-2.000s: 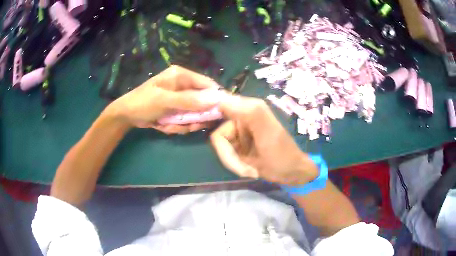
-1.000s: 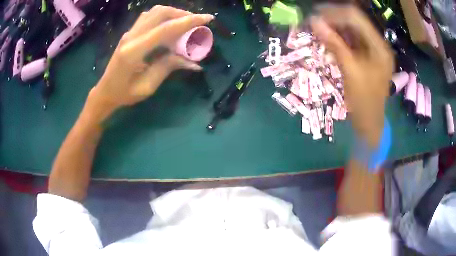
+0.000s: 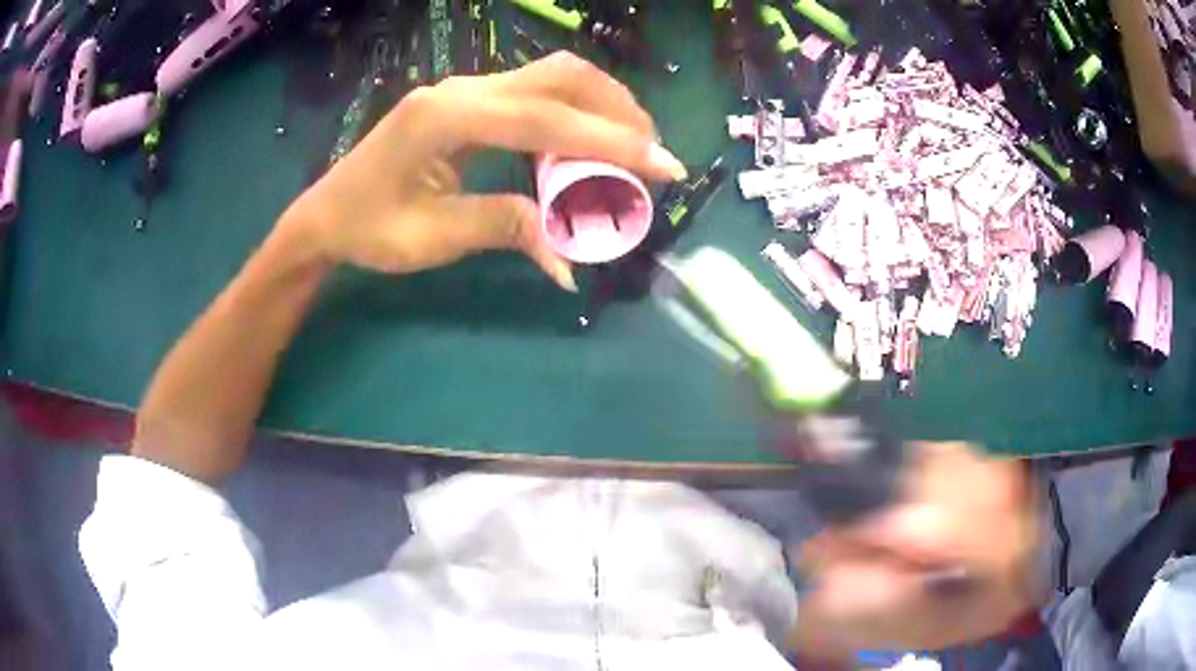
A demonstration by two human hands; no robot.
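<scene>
My left hand (image 3: pixel 453 171) holds a pink housing (image 3: pixel 598 243) between thumb and fingers, its round open end facing me. My right hand (image 3: pixel 918 557) is blurred at the lower right, its wrist cut off by the bottom edge. It grips the dark end of an inner unit (image 3: pixel 761 321) with a bright lime-green part. The unit's far end points up and left toward the housing, apart from its opening. Another dark unit (image 3: pixel 689 197) lies on the table behind the housing, partly hidden.
A pile of small pink trim pieces (image 3: pixel 905 197) lies right of centre. Several filled housings (image 3: pixel 1141 302) lie farther right. Pink housings (image 3: pixel 121 121) are at the upper left, black and green units along the back. A person's sleeve (image 3: pixel 1165 610) shows at lower right.
My right hand has moved from the trim pile down toward me, now with a green and black inner unit. My left hand has shifted right and slightly down with the housing.
</scene>
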